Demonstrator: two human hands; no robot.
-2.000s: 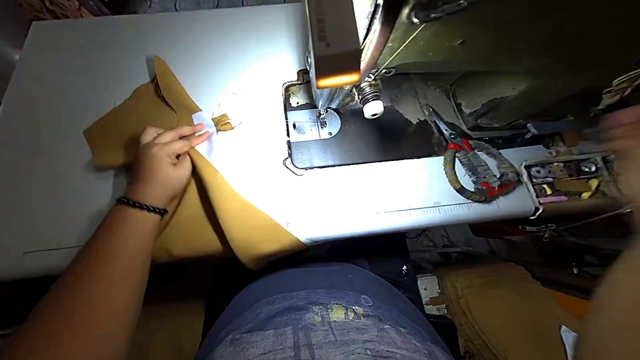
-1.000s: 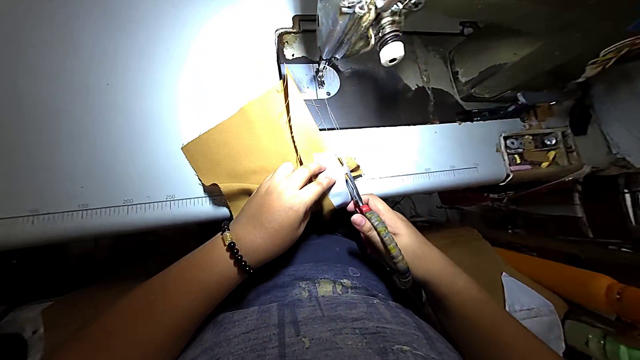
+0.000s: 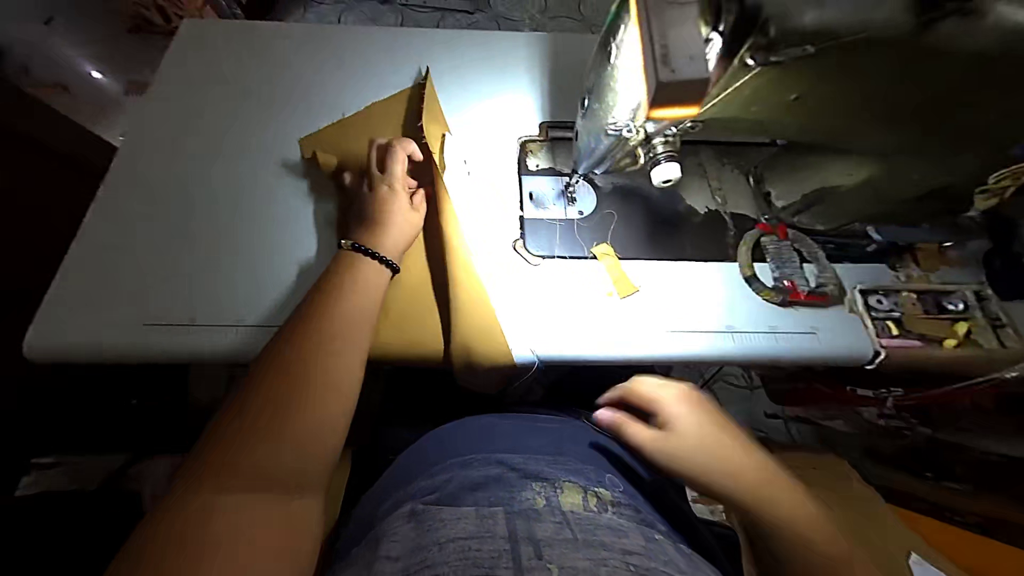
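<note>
My left hand (image 3: 388, 196) rests on the mustard-yellow fabric (image 3: 472, 304), its fingers bent over the cloth; whether it grips a fold cannot be told. The fabric lies on the left part of the sewing table and hangs over its front edge. My right hand (image 3: 656, 420), slightly blurred, is in front of the table edge above my lap, with nothing visible in it. A small yellow fabric strip (image 3: 615, 272) lies below the needle plate (image 3: 552, 198) of the sewing machine (image 3: 612, 104), loose threads beside it. The wrapped-handle scissors or snips (image 3: 788, 264) lie right of the strip.
The pale table top (image 3: 216, 160) spreads to the left, with a printed ruler along its front edge. At the right end, a small tray (image 3: 932, 316) holds bobbins and scraps. The machine's lamp housing (image 3: 676, 56) hangs over the needle area.
The cutting tool, in my right hand a second ago, now lies on the table at the right. My hands have moved apart, and the fabric is farther left from the needle. The small strip lies separate.
</note>
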